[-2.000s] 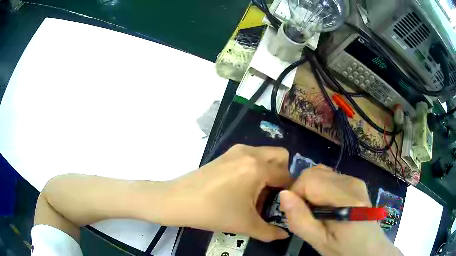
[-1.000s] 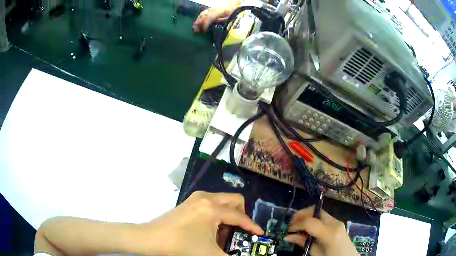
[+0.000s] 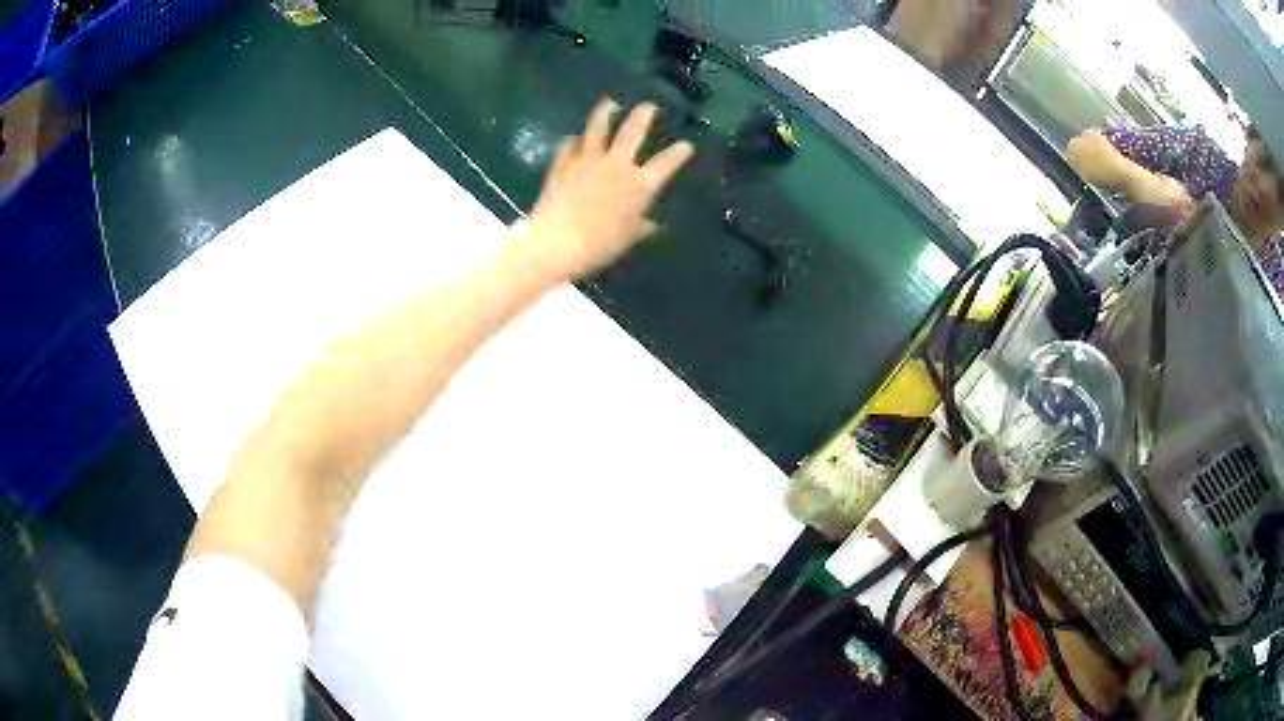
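Observation:
My left hand is stretched out over the green bench, just past the far edge of the white sheet. Its fingers are spread and nothing shows in it. To its right on the green surface lies a small dark adapter piece with a thin lead, not touching the hand. Another dark piece with a yellow part lies farther off, slightly blurred. My right hand is out of the picture.
A glass bulb in a white holder, looped black cables and grey instruments stand at the right. A blue crate is at the top left. Another person is at the upper right.
The view has swung left and up. My left hand has let go of the open adapter board and moved out over the green bench. My right hand, the dark stick and the board have left the picture.

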